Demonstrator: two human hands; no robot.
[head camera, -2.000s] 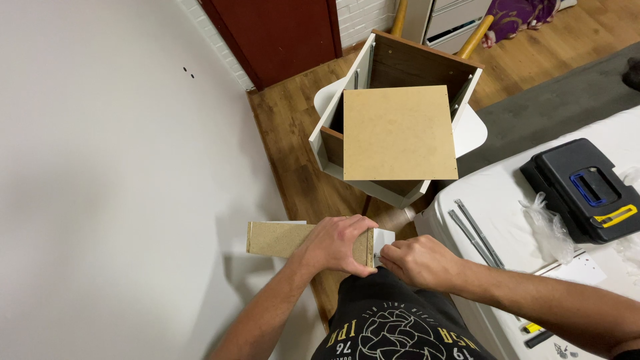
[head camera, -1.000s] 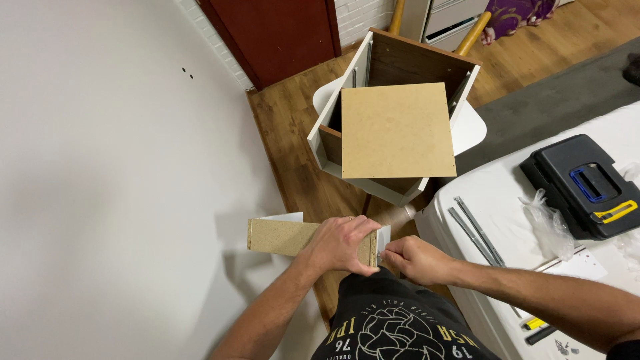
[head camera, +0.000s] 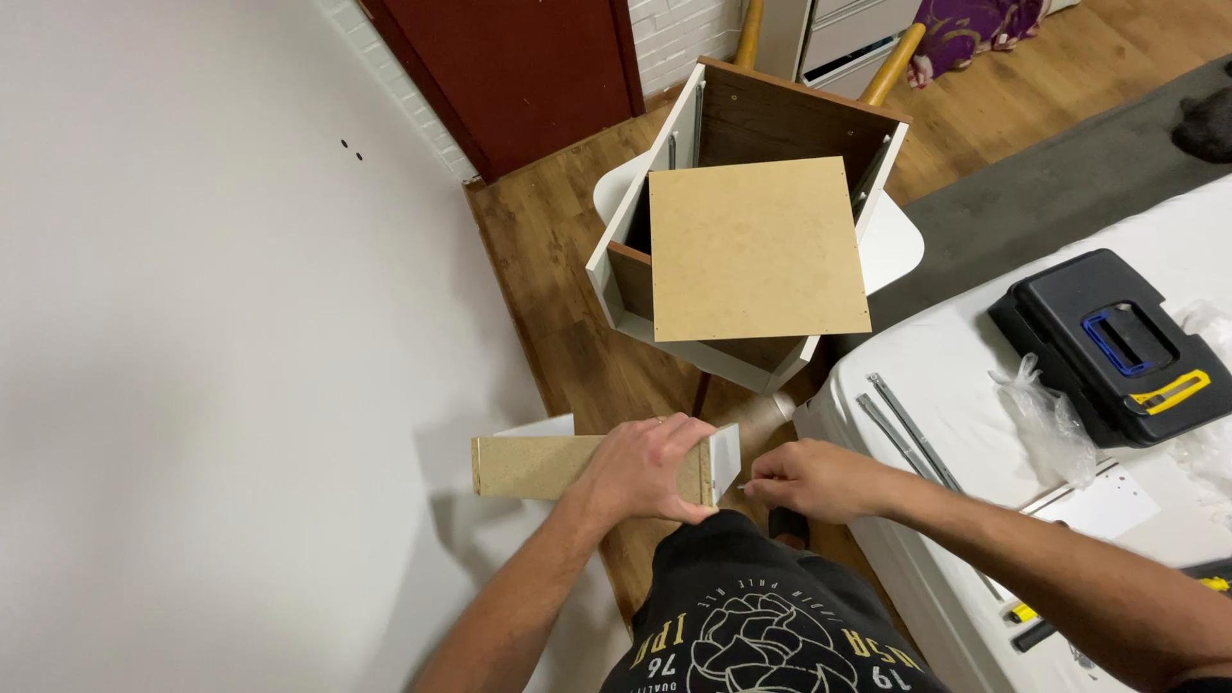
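My left hand (head camera: 650, 469) grips the right end of a small drawer frame (head camera: 534, 466) of particleboard with white side panels, held up in front of my body. Just right of its white end panel (head camera: 725, 464), my right hand (head camera: 811, 478) pinches a small, thin metal piece (head camera: 744, 487), too small to identify; a narrow gap separates it from the panel. Beyond my hands, a fibreboard panel (head camera: 760, 250) lies across an open cabinet carcass (head camera: 794, 111) with metal runners on its inner sides, which rests on a white chair (head camera: 890, 245).
At right, a white-covered bed (head camera: 857, 385) bears two metal drawer slides (head camera: 914, 428), a black toolbox (head camera: 1107, 337) with a yellow utility knife (head camera: 1169, 393) on it, and plastic bags (head camera: 1044, 414). A white wall (head camera: 241, 337) stands close at left, and a dark red door (head camera: 520, 72) is ahead.
My right hand has moved slightly away to the right from the end of the drawer frame. My left hand keeps its grip on the frame.
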